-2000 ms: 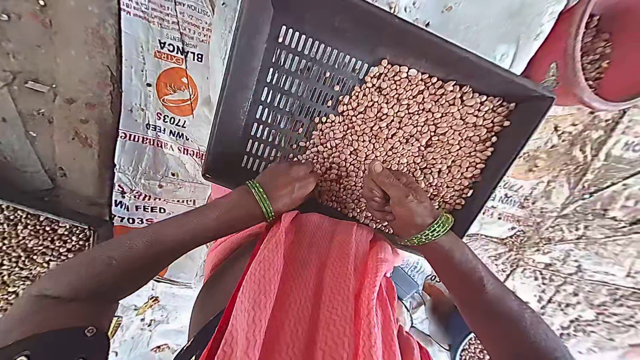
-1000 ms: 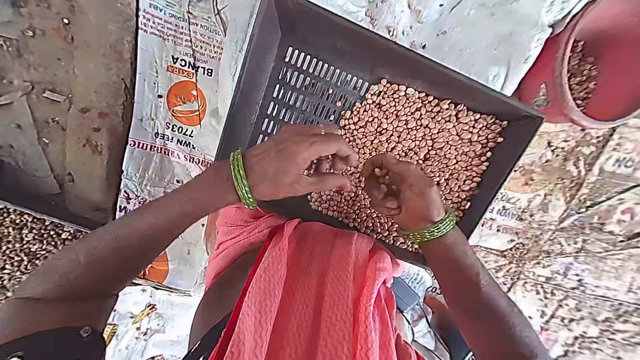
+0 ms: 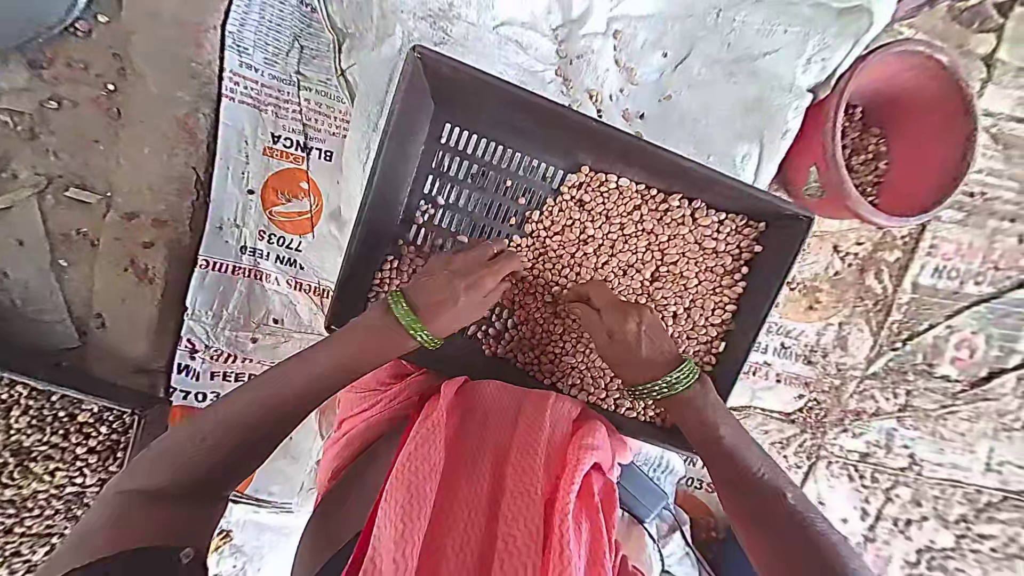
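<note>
A black slotted plastic tray [image 3: 600, 120] lies tilted across the middle of the view, against the pink cloth over my lap. Light brown nuts or beans [image 3: 664, 240] cover its right and lower part, and a smaller group lies at its lower left. Palm down, my left hand [image 3: 464, 284] touches the heap's left edge, its fingertips pointing right; whether it holds any is hidden. My right hand [image 3: 620, 332] rests on the heap with its fingers curled and thumb near the index finger. What lies between those fingers cannot be seen.
A red plastic bucket [image 3: 920, 144] with some nuts or beans inside stands at the upper right. Another tray of darker ones [image 3: 60, 456] is at the lower left. Printed feed sacks [image 3: 272, 160] cover the ground. A small grey box with a cable [image 3: 640, 490] lies by the pink cloth [image 3: 488, 480].
My left hand, raised over the tray's near edge a second ago, is down at the heap. A small group of nuts or beans now shows at the tray's lower left.
</note>
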